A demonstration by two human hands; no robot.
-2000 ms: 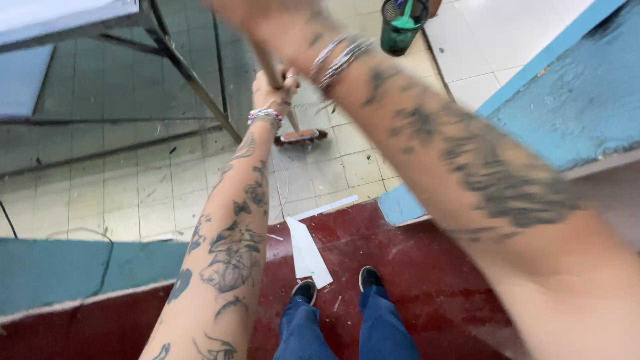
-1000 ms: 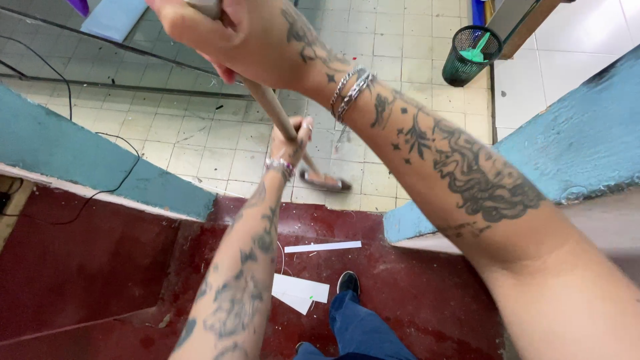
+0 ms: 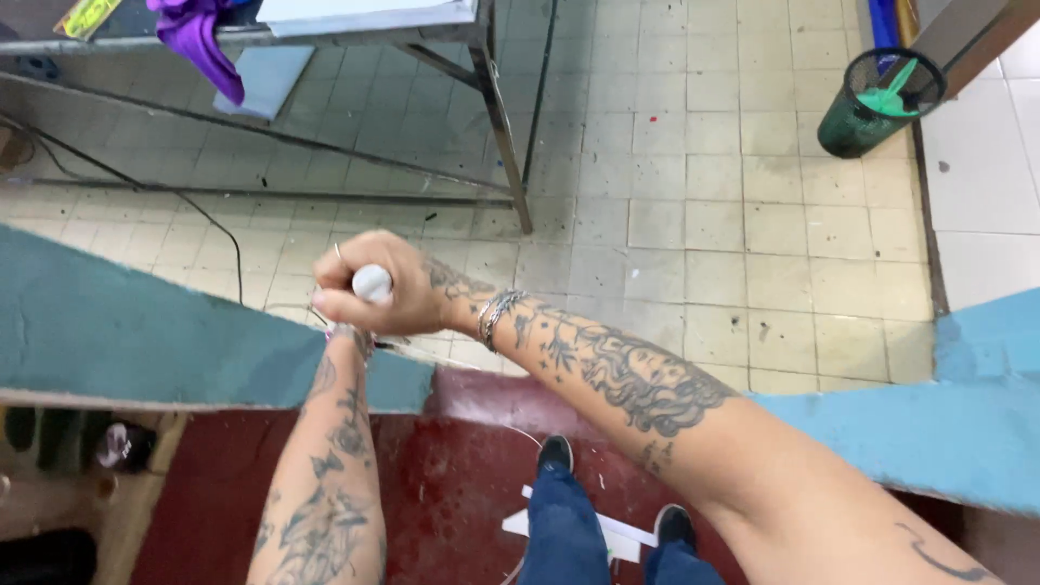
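My right hand [image 3: 386,280] is closed around the top of a broom handle [image 3: 372,283], whose pale rounded end points up at me. My left hand [image 3: 349,331] is mostly hidden below my right; what it grips cannot be made out in this frame. The rest of the handle and the broom head are hidden behind my hands. White strips and pieces of sheet [image 3: 621,540] lie on the dark red floor beside my shoes.
A metal-framed table [image 3: 374,34] stands at the upper left, with a purple cloth [image 3: 195,41] hanging off it. A black cable crosses beneath. Blue low walls [image 3: 162,325] flank the opening onto the tiled floor. A mesh bin [image 3: 861,118] holding something green stands at the upper right.
My hands have moved left and now line up one over the other. The broom head, visible on the tiles before, is out of sight. The view has shifted.
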